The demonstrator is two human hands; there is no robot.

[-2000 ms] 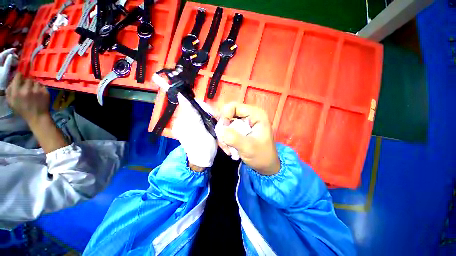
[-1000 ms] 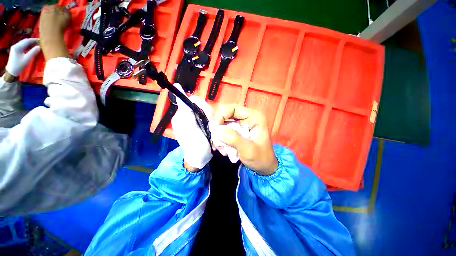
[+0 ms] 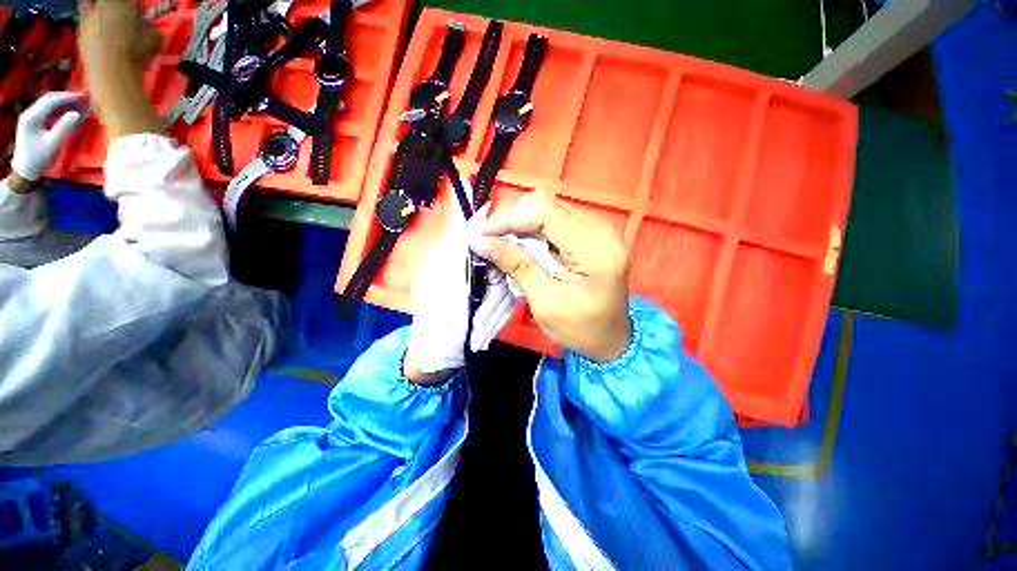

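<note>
My left hand (image 3: 442,303), in a white glove, holds a black-strap wristwatch (image 3: 477,273) upright near the tray's front edge. One end of its strap sticks up past the fingers; the watch case is mostly hidden between the hands. My right hand (image 3: 577,273), bare, pinches a crumpled white wiping cloth (image 3: 540,254) against the watch. The orange-red watch tray (image 3: 627,201) lies in front of me. Several black-strap watches lie at its left side, one (image 3: 512,112) with a small yellow mark on its dark dial, another (image 3: 395,209) nearer me.
A neighbouring tray (image 3: 349,167) at the upper left holds black-strap watches and a grey-strap wristwatch (image 3: 278,152). A person's white-sleeved arm (image 3: 167,184) reaches over it, with a white-gloved hand (image 3: 45,136) beside. A pale metal post (image 3: 881,45) stands behind the bench at the upper right.
The held watch has turned more upright, and its long strap no longer stretches to the upper left. My right hand and the cloth have moved slightly up. The other person's arm has moved up over the neighbouring tray.
</note>
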